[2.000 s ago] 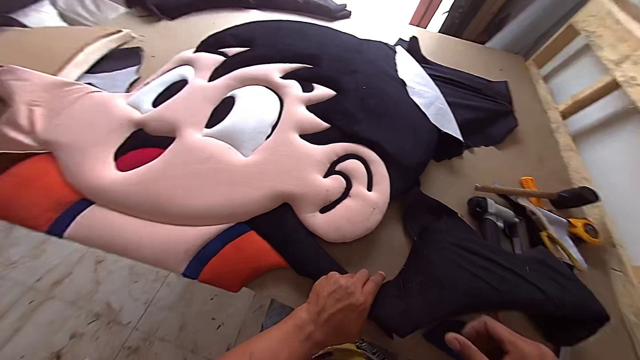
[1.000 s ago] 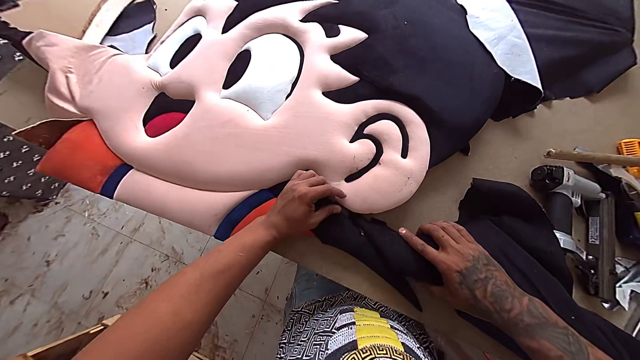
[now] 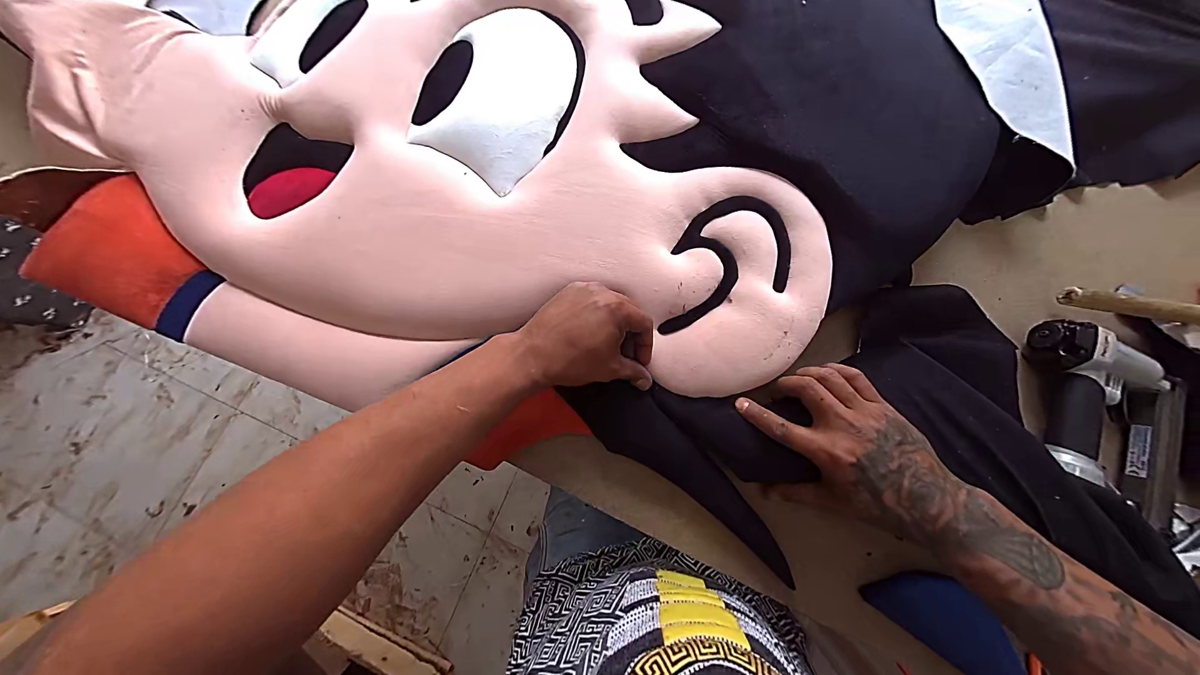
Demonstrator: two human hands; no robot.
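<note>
A large padded fabric cartoon figure (image 3: pixel 394 244) lies across the table, its pink face, ear (image 3: pixel 750 281) and black hair facing up. Just below the ear, my left hand (image 3: pixel 595 337) pinches the edge of a black fabric piece (image 3: pixel 656 427) between thumb and fingertips. My right hand (image 3: pixel 825 422) rests on the same black fabric under the earlobe, fingers spread, with part of its palm side hidden. A pointed strip of that fabric hangs toward the table's near edge. An orange section (image 3: pixel 534 427) of the figure lies beside my left wrist.
To the right, a pneumatic stapler (image 3: pixel 1087 375) and a wooden stick (image 3: pixel 1125 305) lie near loose black cloth (image 3: pixel 947 375). A blue piece (image 3: pixel 942 619) sits by my right forearm. Tiled floor (image 3: pixel 253 403) and a wooden frame (image 3: pixel 384 642) show below the table.
Since the oldest frame, both hands have come onto the black fabric by the ear. My right hand has moved in toward the earlobe since one second ago. The view is now closer.
</note>
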